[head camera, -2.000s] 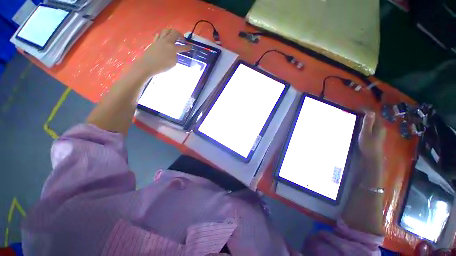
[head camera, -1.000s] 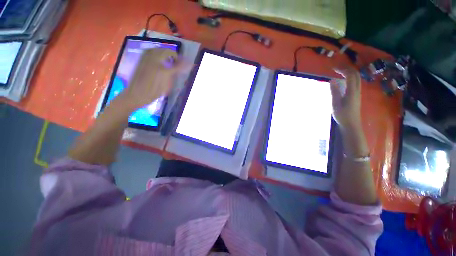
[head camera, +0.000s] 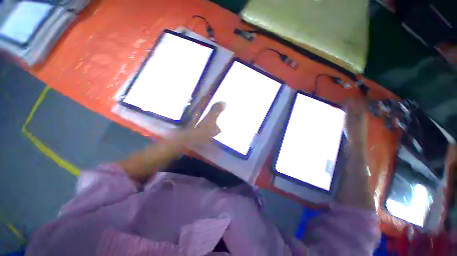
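Observation:
Three tablets with glowing white screens lie side by side on white sleeves: the left tablet (head camera: 170, 75), the middle tablet (head camera: 250, 102) and the right tablet (head camera: 311, 142). A short black lead (head camera: 273, 51) runs from the top of the middle tablet; similar leads lie at the other two. My left hand (head camera: 208, 125) is over the lower left of the middle tablet, a finger extended onto its screen, holding nothing. My right hand (head camera: 356, 117) is blurred beside the right tablet's upper right edge; its fingers cannot be made out.
Stacked tablets (head camera: 27, 22) sit at the bench's left end. A yellow pad (head camera: 310, 30) lies behind the leads. Small metal connectors (head camera: 393, 112) lie at the right. A dark reflective tablet (head camera: 411, 197) lies at the far right. Orange sheeting (head camera: 107, 60) covers the bench.
My left hand has moved right from the left tablet to the middle one. The left tablet's screen has changed from a purple-blue picture to white. The camera view has tilted.

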